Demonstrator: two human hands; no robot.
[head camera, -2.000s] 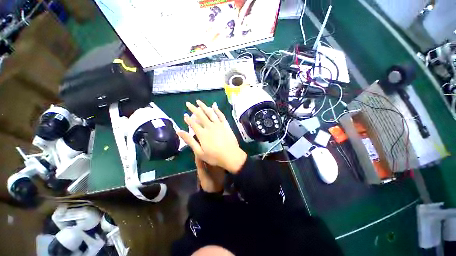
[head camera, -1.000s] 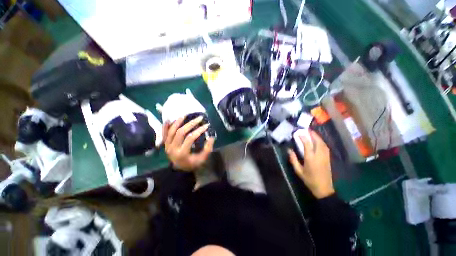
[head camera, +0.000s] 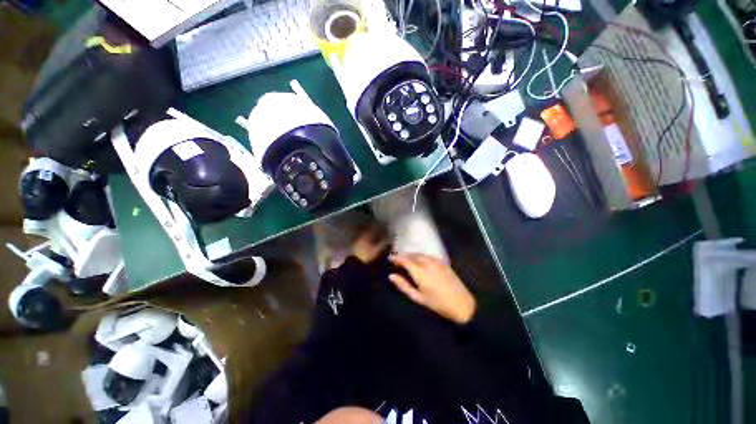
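Three white dome cameras with black balls stand in a row on the green bench: the left one (head camera: 203, 178) with a small white label, the middle one (head camera: 305, 166) and the right one (head camera: 402, 108) with lens and LEDs facing me. My left hand (head camera: 370, 245) is low at my lap below the bench edge, blurred and mostly hidden by my dark sleeve. My right hand (head camera: 435, 286) is beside it, fingers pointing left, back of the hand up. Neither hand touches a camera. What the fingers hold, if anything, is hidden.
A white label strip (head camera: 178, 236) hangs over the bench edge beside a black case (head camera: 91, 91). A keyboard (head camera: 244, 41), tape roll (head camera: 342, 26) and tangled wires lie behind. The mouse (head camera: 530, 184) and open carton (head camera: 598, 145) are right. More cameras (head camera: 137, 364) fill a bin lower left.
My left hand has left the middle camera and my right hand has left the mouse; both are now at my lap. The middle camera, absent two seconds ago, stands between the others. The view has tilted down.
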